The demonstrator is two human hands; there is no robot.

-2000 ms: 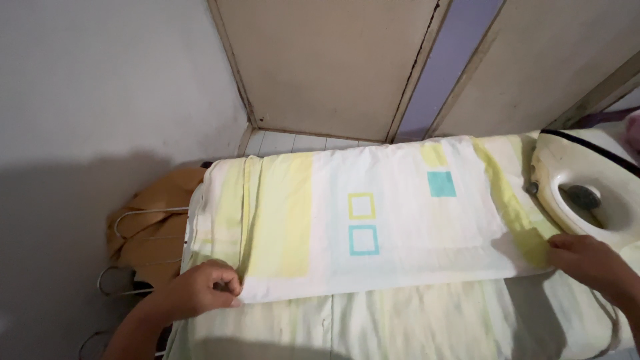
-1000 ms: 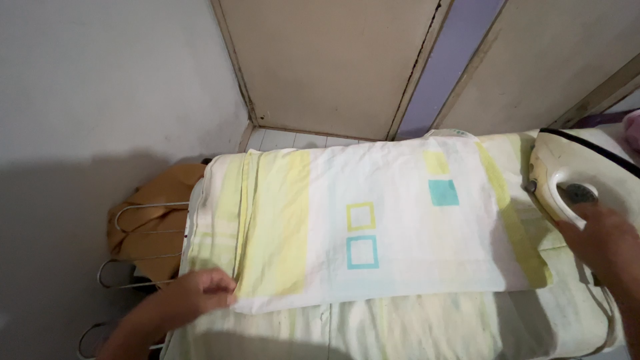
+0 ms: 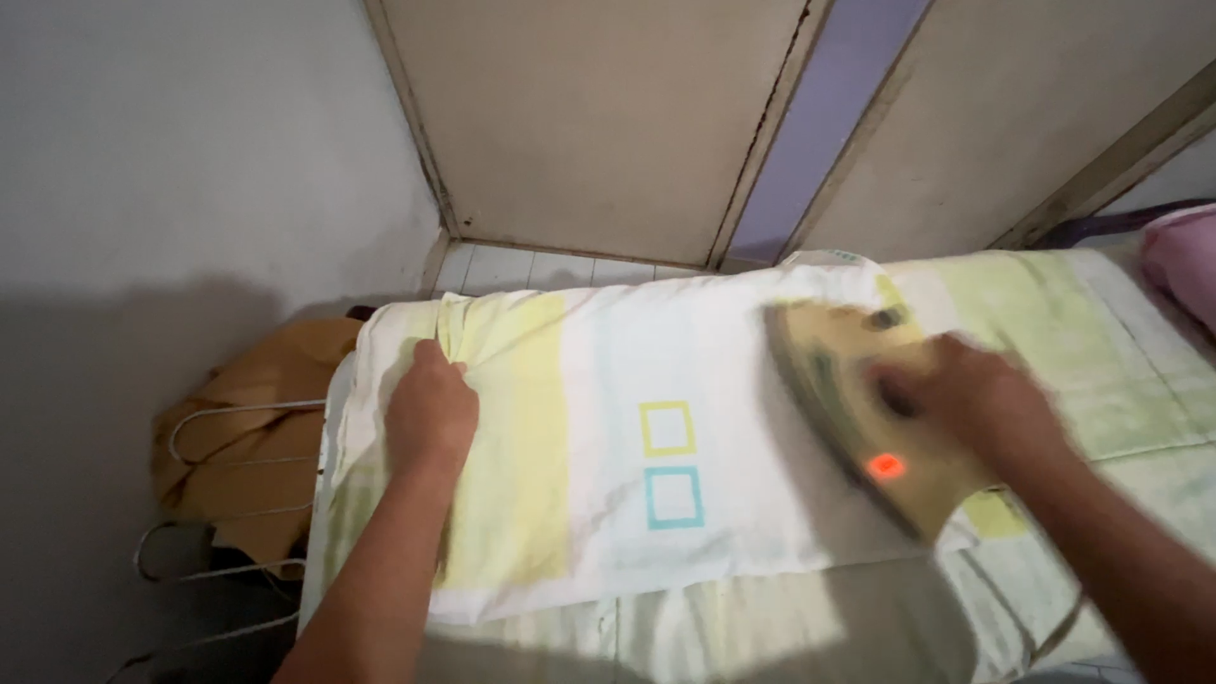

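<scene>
A white cloth with yellow bands and small printed squares [image 3: 617,361] lies over a board covered in pale green patterned fabric [image 3: 1064,351]. My left hand [image 3: 432,404] pinches the cloth near its far left part, by a fold. My right hand [image 3: 959,389] is closed round the handle of a cream clothes iron [image 3: 836,351], which is blurred and sits tilted over the right part of the cloth. An orange light glows on the iron. Whether its soleplate touches the cloth cannot be told.
Wire hangers or rack loops [image 3: 237,408] stick out at the left end, beside a brown cloth [image 3: 275,380]. A grey wall [image 3: 190,142] stands at the left, and beige door panels [image 3: 589,123] rise behind. A pink item [image 3: 1183,256] lies at the right edge.
The iron, standing at the right end before, has moved left over the cloth in my right hand. My left hand has gone from the cloth's near left corner to its far left part.
</scene>
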